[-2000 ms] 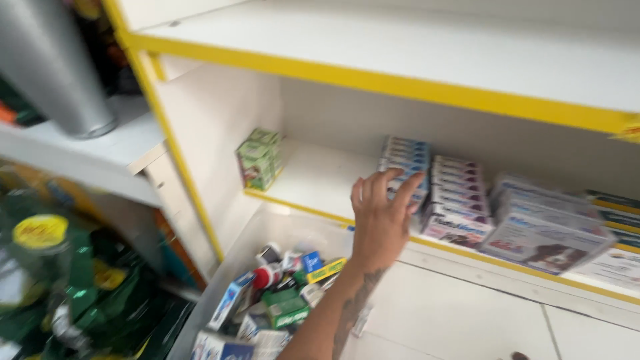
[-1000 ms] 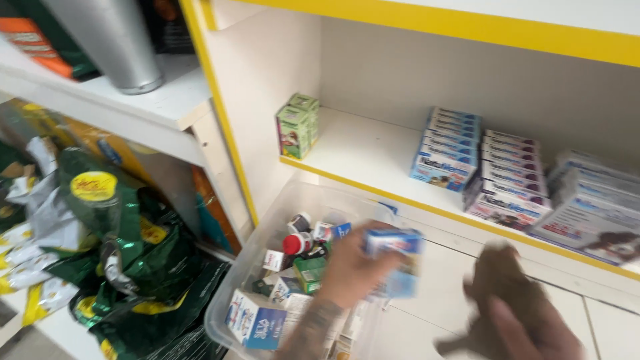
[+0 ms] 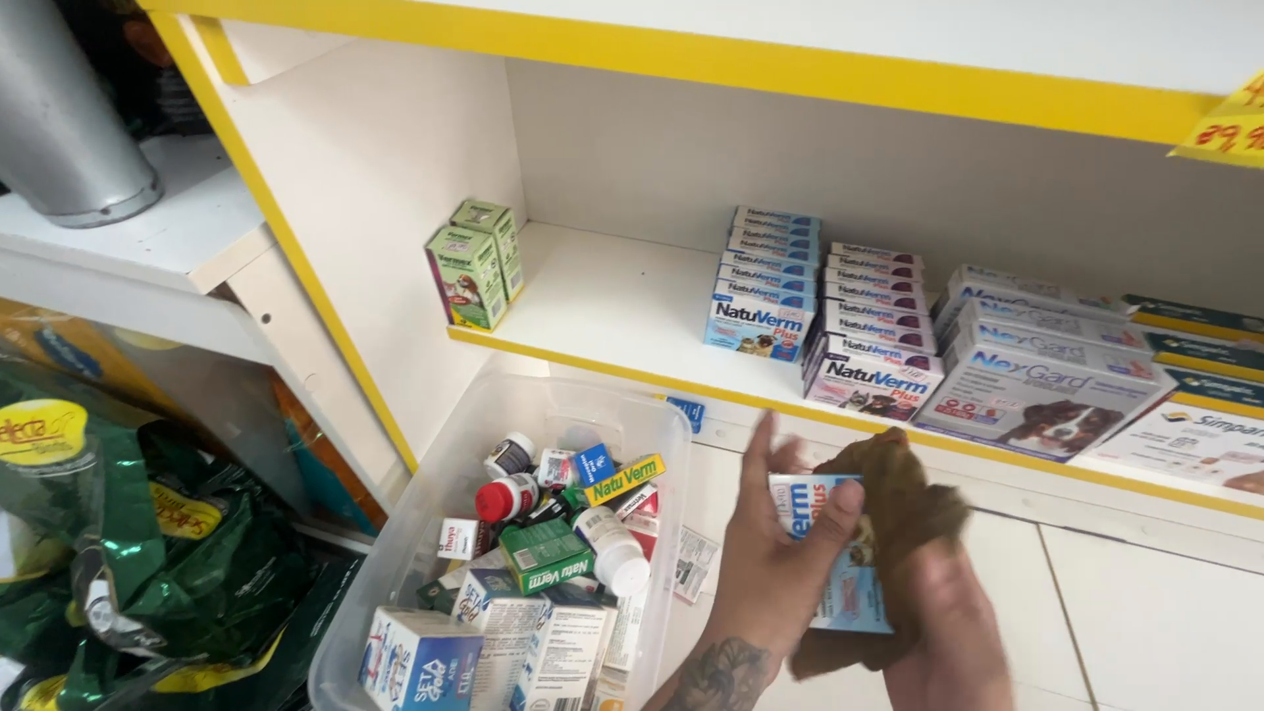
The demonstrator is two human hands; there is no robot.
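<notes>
My left hand (image 3: 780,563) grips a light blue NatuVerm Plus box (image 3: 854,592), thumb across its front. Against the box's right side, my right hand (image 3: 953,612) presses a brown cloth (image 3: 889,523); both are blurred. Above them on the shelf stands a row of light blue NatuVerm Plus boxes (image 3: 758,321), beside a row of purple-edged NatuVerm Plus boxes (image 3: 874,380). To the left of my hands, a clear plastic bin (image 3: 676,464) holds many small boxes and bottles, among them a green Natu Verm box (image 3: 546,553) and a white bottle (image 3: 612,548).
Green Vermex boxes (image 3: 469,276) stand at the shelf's left end. NexGard boxes (image 3: 1047,385) and Simparic boxes (image 3: 1195,434) are at the right. The shelf's yellow edge (image 3: 632,370) runs above the bin. Green plastic bags (image 3: 188,553) lie at lower left, below a grey metal cylinder (image 3: 69,118).
My left hand first reached to the light blue boxes on the shelf, then held one over the bin. Now it has brought the box right, against the cloth in my right hand.
</notes>
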